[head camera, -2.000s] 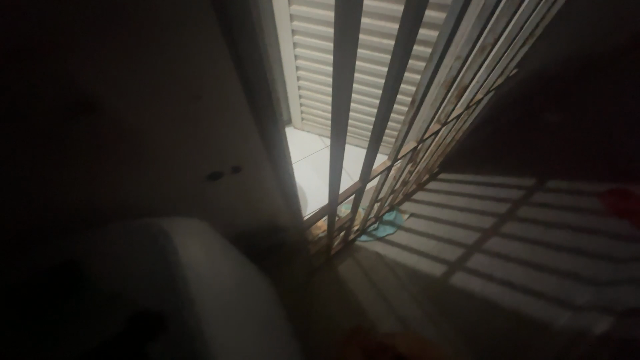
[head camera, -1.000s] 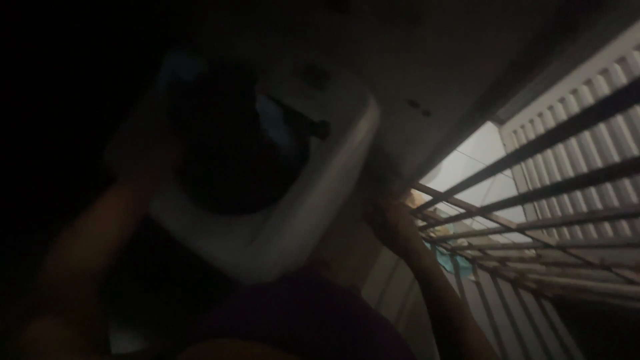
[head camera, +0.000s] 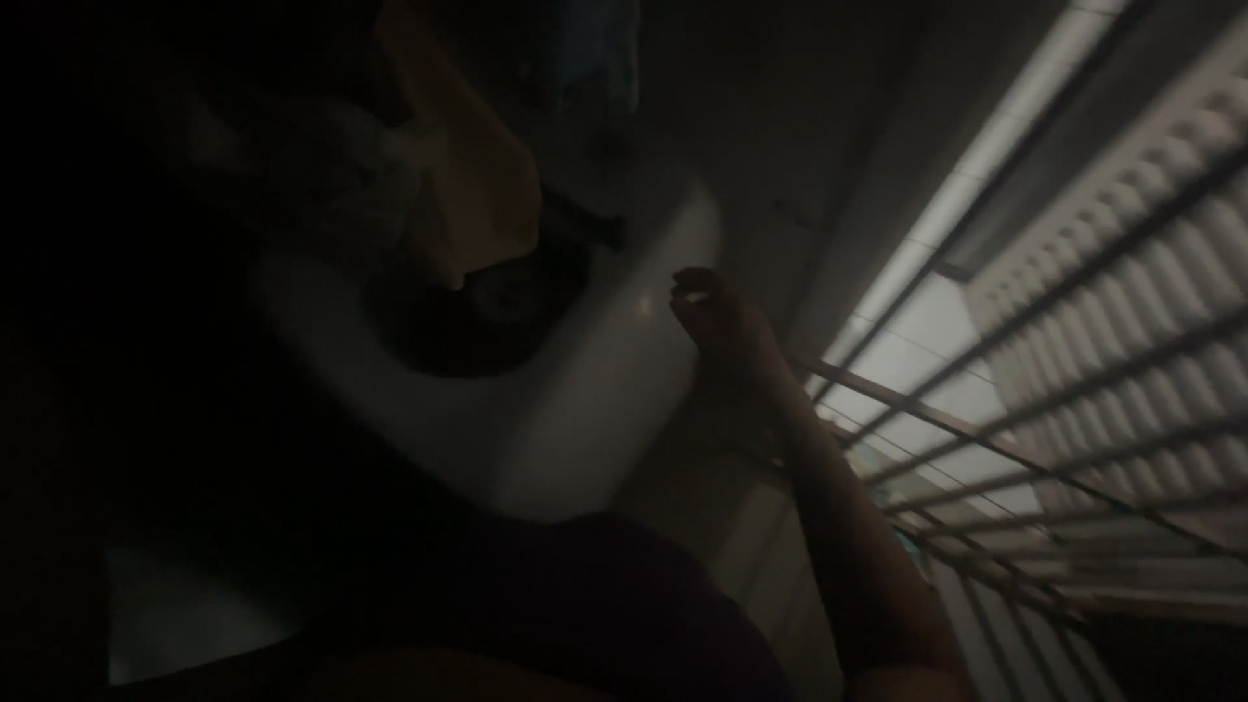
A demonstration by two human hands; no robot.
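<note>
The picture is very dark. My right hand (head camera: 720,307) is beside the rim of a white appliance or basin (head camera: 575,429) with a dark round opening. Its fingers are curved, with a gap between thumb and fingertips, and no held object shows. A yellowish cloth (head camera: 483,195) hangs over the opening, with a paler, crumpled cloth (head camera: 375,166) to its left. My left hand cannot be made out in the darkness; whether it touches these cloths is unclear. A dark bar-like part (head camera: 585,219) lies at the opening's upper right edge.
Metal bars (head camera: 975,429) of a grille stand close to my right forearm, with a white slatted shutter (head camera: 1150,390) behind them. A bluish cloth-like thing (head camera: 600,54) is at the top. My purple clothing (head camera: 624,604) is below the white rim.
The yellowish cloth now hangs over the round opening, where a second ago it did not show. My right hand has moved from beside the grille to near the white rim. The view has swung a lot.
</note>
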